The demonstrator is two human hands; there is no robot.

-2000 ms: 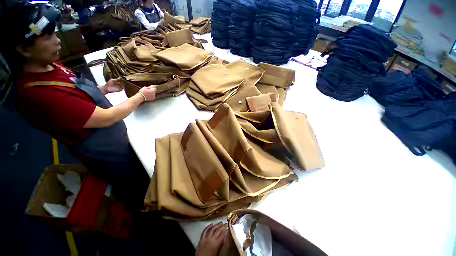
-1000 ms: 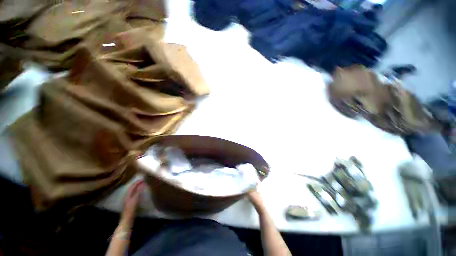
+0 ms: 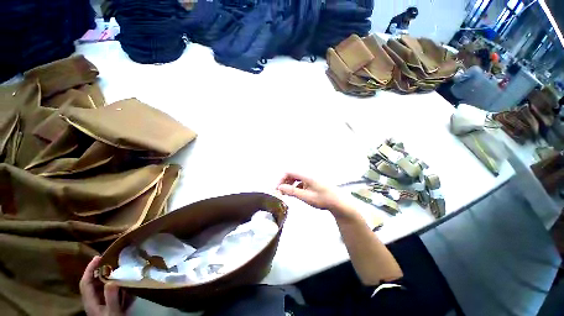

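An open brown bag [image 3: 247, 266] stands at the table's front edge with its oval mouth up. White crumpled stuffing [image 3: 238, 247] lies inside it, with small brown pieces showing at the left. My left hand [image 3: 105, 290] grips the bag's left mouth corner. My right hand [image 3: 309, 192] is above the table just beyond the bag's right corner, fingers curled with thumb and index close together. It is apart from the bag, and I cannot tell whether it holds something small.
Brown bag bodies [image 3: 130, 126] are heaped at the left. Olive strap bundles [image 3: 402, 170] lie at the right on the white table [image 3: 266, 123]. Navy bags [image 3: 148, 31] stand at the far side. Folded brown bags [image 3: 362, 65] lie far right. People are in the background.
The view has turned right. The bag is now tilted and nearer. My right hand has left the bag's right side and moved out over the table. My left hand still holds the left corner.
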